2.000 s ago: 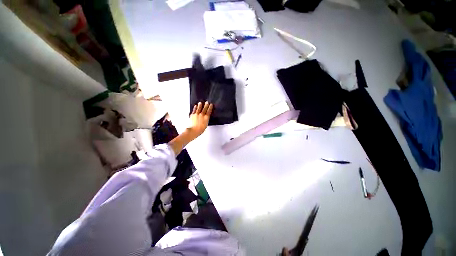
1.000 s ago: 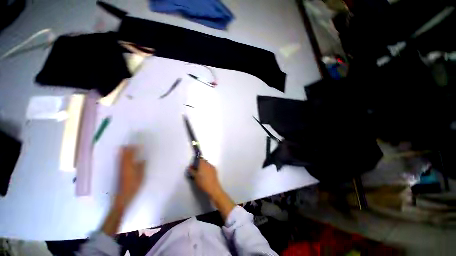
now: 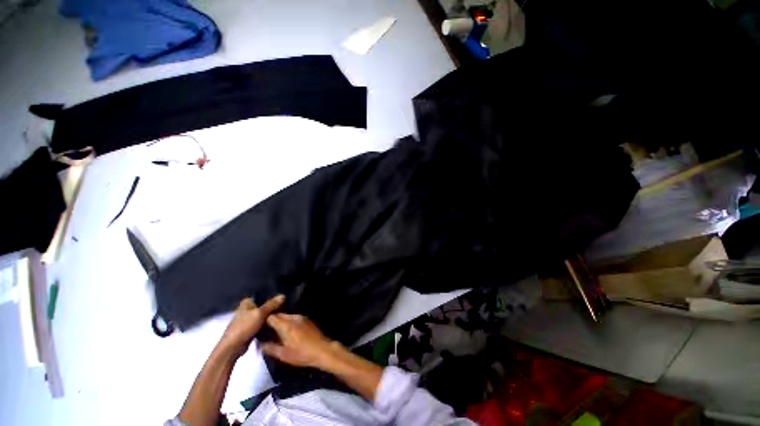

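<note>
A large thin black lining fabric (image 3: 350,208) with a slight sheen lies creased across the table, from near the shears to the right end, where its bulk hangs. My left hand (image 3: 247,323) and my right hand (image 3: 298,338) are close together at its near edge, fingers on or pinching the black cloth. Whether the fingertips are closed round it is partly hidden. The shears (image 3: 144,254) lie at the fabric's left end, partly covered, with a blade and a handle loop showing. A long matte black cut panel (image 3: 208,98) lies flat beyond the lining.
A blue cloth (image 3: 150,37) lies at the far left and a pale scrap (image 3: 369,36) at the far edge. A black piece (image 3: 29,204), pale strips (image 3: 42,333) and a green stick (image 3: 52,299) are at the left. Boxes and papers (image 3: 650,270) stand beyond the right end.
The view has shifted right. The black lining has been drawn leftward over the table and the shears. My right hand has let go of the shears, and both hands are now together at the lining.
</note>
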